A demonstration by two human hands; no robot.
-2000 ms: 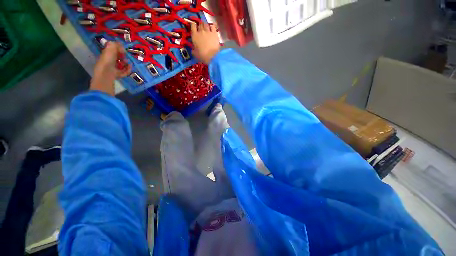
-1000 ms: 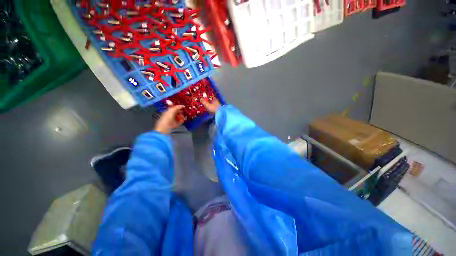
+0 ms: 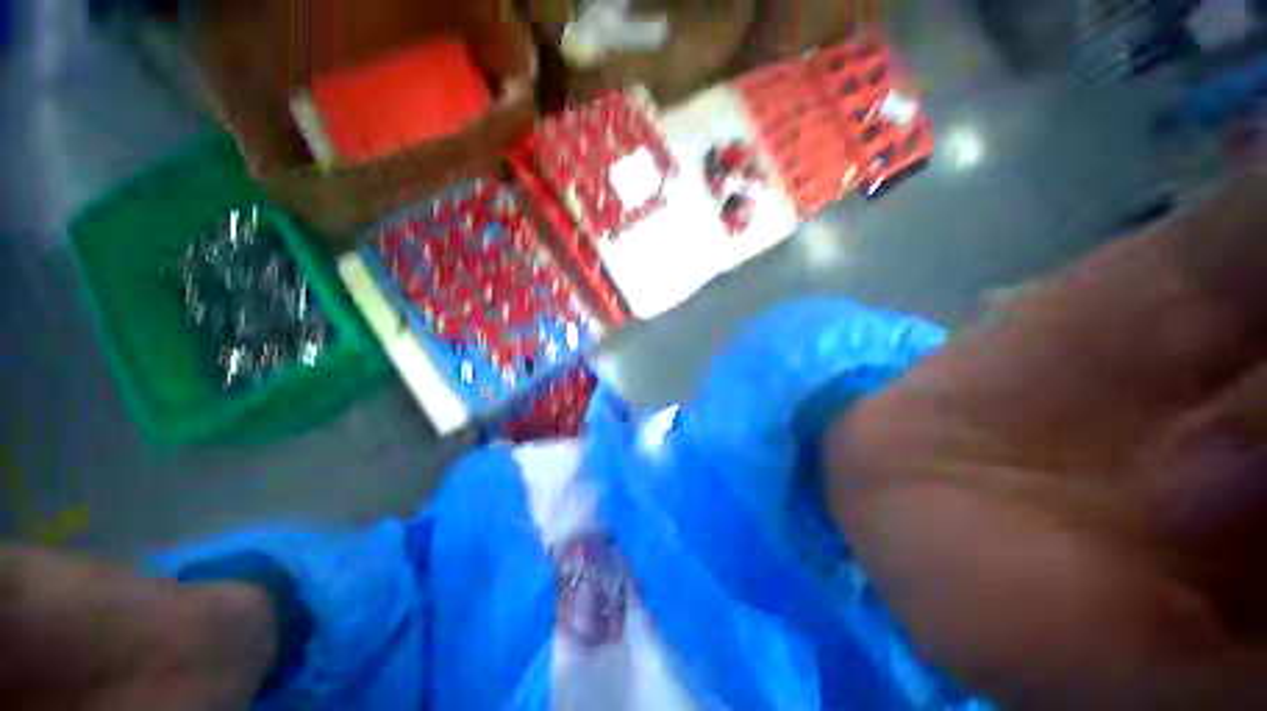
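The blue compartment tray [image 3: 479,382] lies ahead of me, its pockets mostly covered by red spring clamps [image 3: 473,264]. Several small units show along its near edge. The clamp bin's red clamps [image 3: 553,406] show just below that edge, partly hidden by my coat. My left hand [image 3: 104,632] is raised close to the camera at the lower left, blurred and cut off by the frame edge. My right hand [image 3: 1056,458] is large, blurred and cut off at the right. Both are away from the tray. I cannot see the fingertips clearly or whether either hand holds anything.
A green crate [image 3: 132,333] with shiny dark pieces stands left of the tray. A cardboard carton [image 3: 375,188] holding a red stack [image 3: 403,104] is behind. A white tray [image 3: 695,264] and red compartment trays [image 3: 841,125] lie to the right; a paper slip [image 3: 641,178] lies on red clamps.
Both hands have left the clamp bin and risen close to the camera, apart from each other. The view has tilted up, so the crate, carton and right-hand trays show more fully.
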